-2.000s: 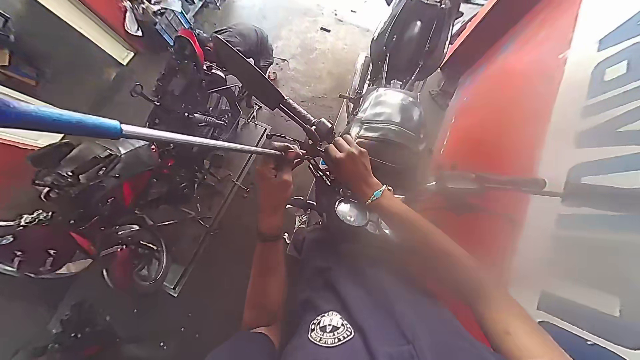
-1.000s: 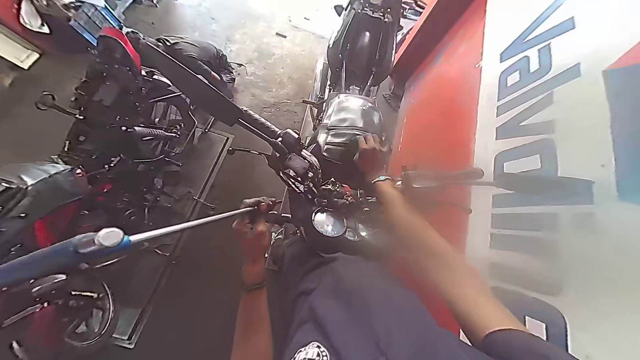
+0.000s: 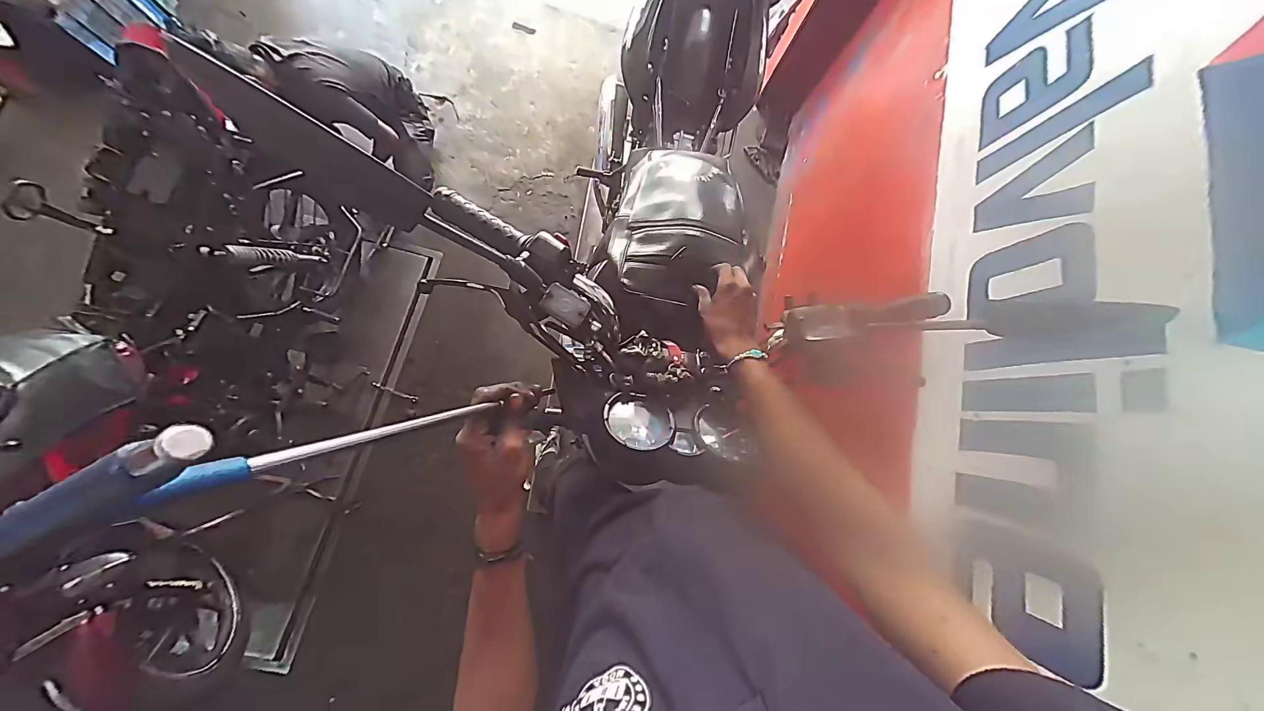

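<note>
In the head view my left hand (image 3: 499, 444) is closed around the end of a metal rod (image 3: 375, 430) that runs left to a blue, thicker part; what the tool is I cannot tell. That hand is just left of the motorcycle's gauge cluster (image 3: 640, 422). My right hand (image 3: 729, 311) rests with fingers spread on the rear edge of the black-covered fuel tank (image 3: 671, 222), with nothing seen in its grip. Between the hands lie exposed parts and cables near the handlebar (image 3: 484, 222).
Another motorcycle (image 3: 227, 237) stands to the left, with a crouching person (image 3: 346, 89) beyond it. A flat metal frame (image 3: 326, 563) lies on the floor. A red and white wall (image 3: 859, 227) with large painted letters runs close along the right.
My right hand has moved from near the handlebar's middle onto the tank. My left hand keeps its hold on the rod. The view has shifted.
</note>
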